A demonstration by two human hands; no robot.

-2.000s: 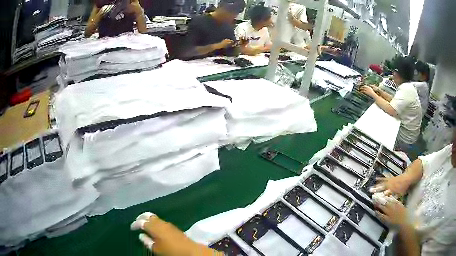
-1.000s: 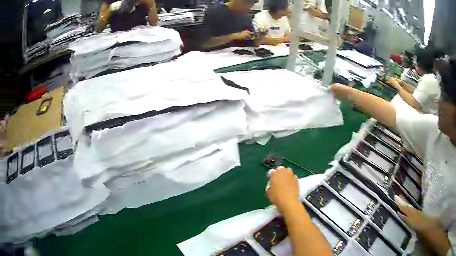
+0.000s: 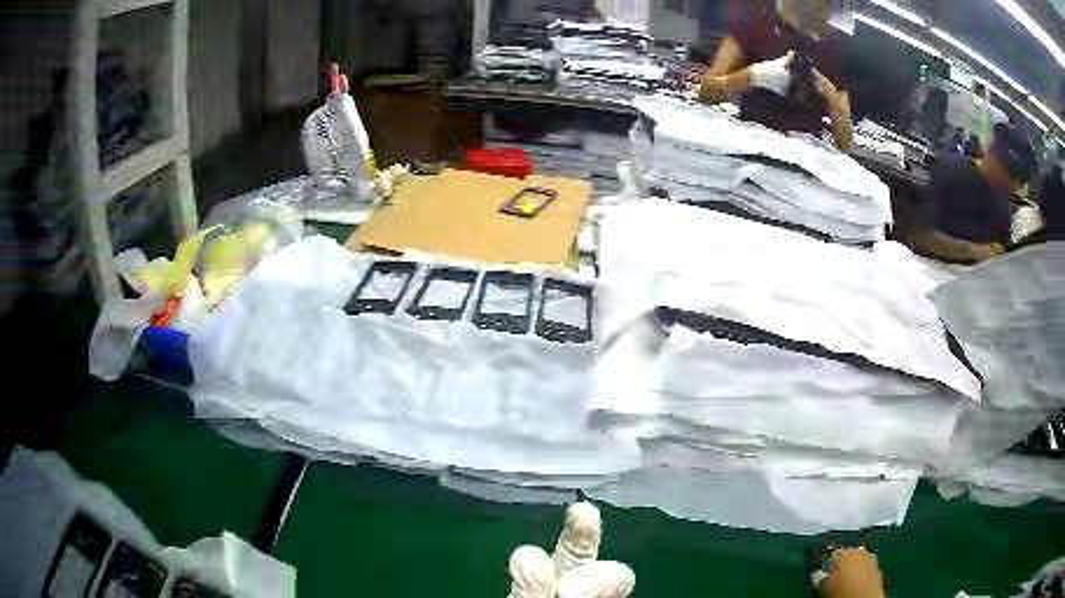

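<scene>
My left hand (image 3: 572,563) is at the bottom centre, cut off by the edge. Its fingers wear white finger cots, are slightly apart and hold nothing. My right hand (image 3: 853,575) is at the bottom right, mostly cut off. It grips a dark piece that looks like the end of a phone middle frame (image 3: 825,549); the rest is hidden or out of view. Four phone middle frames (image 3: 505,299) lie in a row on the back of a white interleaf stack (image 3: 409,391). A taller stack (image 3: 794,409) with dark edges between layers stands to its right.
A tan cardboard sheet (image 3: 461,216) with one small frame lies behind the row. A blue basket (image 3: 167,353) and clear bag (image 3: 251,240) are left, by a white rack (image 3: 181,175). More frames (image 3: 129,572) lie bottom left. A person stands behind the stacks.
The view has swung left, bringing in the cardboard, basket and rack. My right hand has drawn back from the loose frame's place, with a dark piece in it. My left hand has come into view.
</scene>
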